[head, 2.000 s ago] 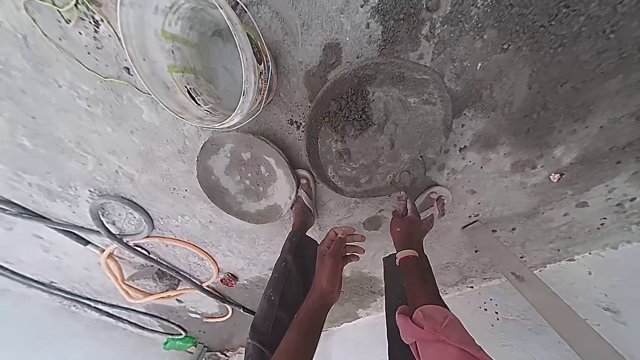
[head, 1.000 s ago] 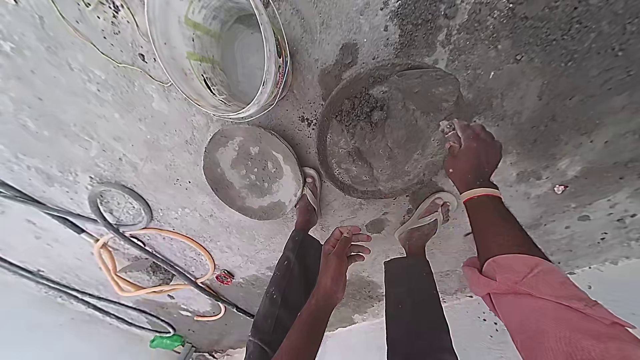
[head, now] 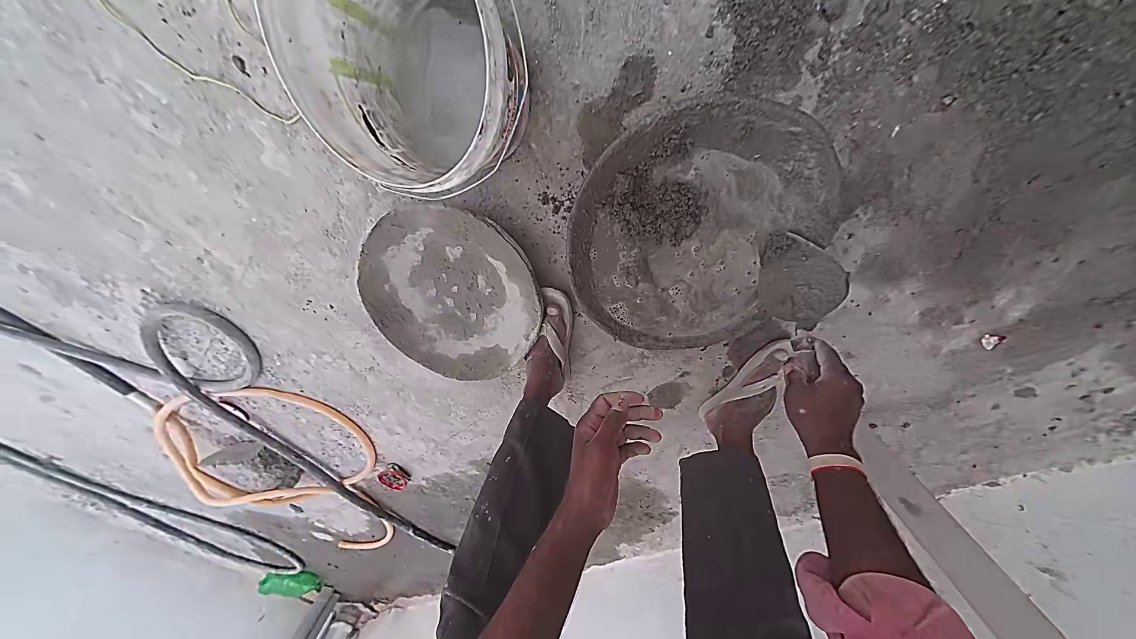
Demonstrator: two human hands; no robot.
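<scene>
My right hand (head: pixel 821 395) is closed around the handle of a trowel, whose mortar-coated blade (head: pixel 800 280) lies over the near right rim of a large round pan (head: pixel 621 330). Wet grey mortar (head: pixel 710 257) and a darker crumbly heap (head: pixel 657 209) fill the pan. My left hand (head: pixel 612 435) hangs with loosely curled, parted fingers and holds nothing, just short of the space between my sandaled feet. A smaller round pan (head: pixel 451 293), crusted with cement, rests beside my left foot.
A plastic bucket (head: pixel 453 98) with liquid inside stands at the upper left. Black hose (head: pixel 266 435) and orange hose (head: pixel 346 417) lie coiled on the left. A long pale board (head: pixel 958 541) stretches to the lower right. A green object (head: pixel 289 583) lies by the wall.
One second ago my right hand was over the pan's right side; it is now back nearer my right foot, with the trowel blade at the rim. My left hand has stayed about the same.
</scene>
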